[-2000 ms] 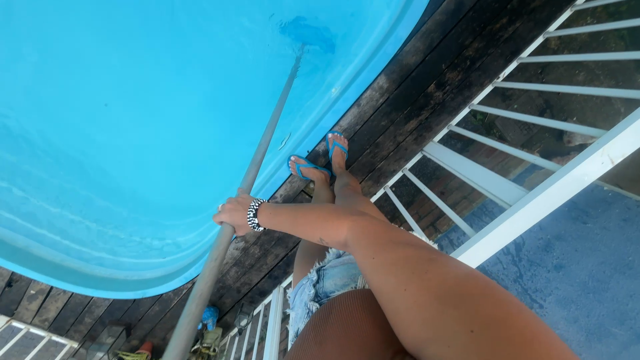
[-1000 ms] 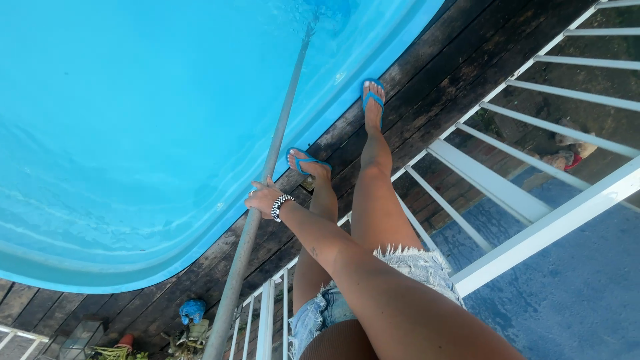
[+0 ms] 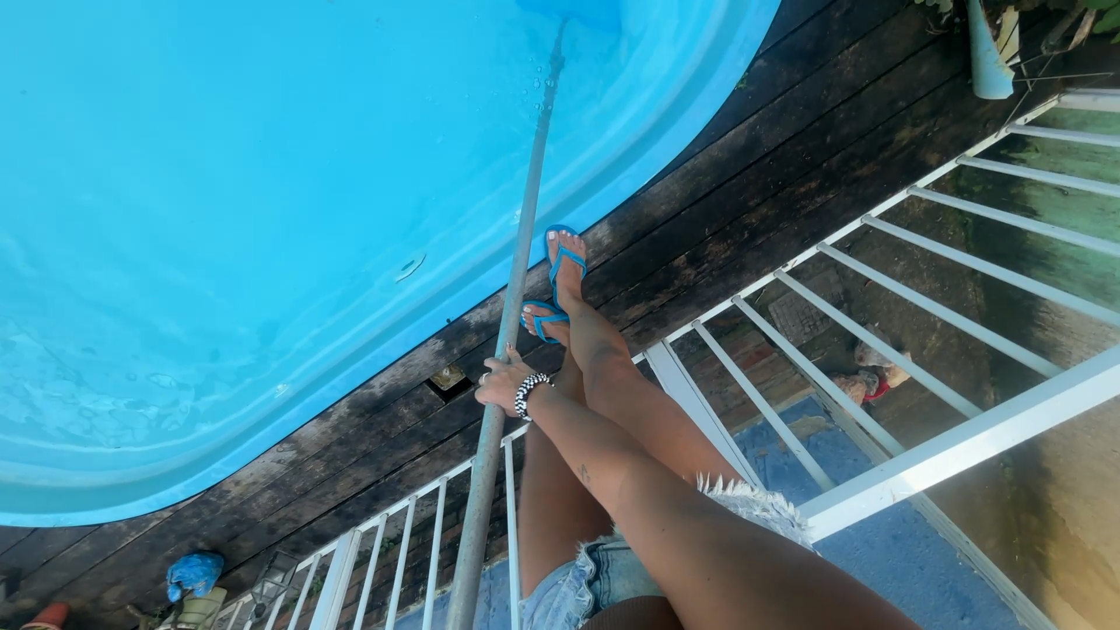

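Observation:
My right hand (image 3: 503,385), with a ring and a black-and-white beaded bracelet (image 3: 530,395) at its wrist, is closed around a long grey pole (image 3: 525,219). The pole slants over the rim of a light-blue pool (image 3: 472,306), and its far part lies under water, with bubbles beside it. A blurred darker blue shape (image 3: 577,10) shows at the submerged end, cut by the top edge. Below the hand, the pole runs out of the bottom edge. My left hand is not in view. My feet, in blue flip-flops (image 3: 564,254), are close together beside the pool rim.
Dark wooden deck boards (image 3: 700,227) run along the pool. A white metal railing (image 3: 954,455) stands close on the right, and another white railing section (image 3: 420,542) at lower left. A blue plastic bag (image 3: 194,573) and a terracotta pot (image 3: 48,617) lie at bottom left.
My feet, apart one second ago, are now close together. My right hand stays on the pole, whose far part remains under water. The view has shifted, showing more railing and deck on the right.

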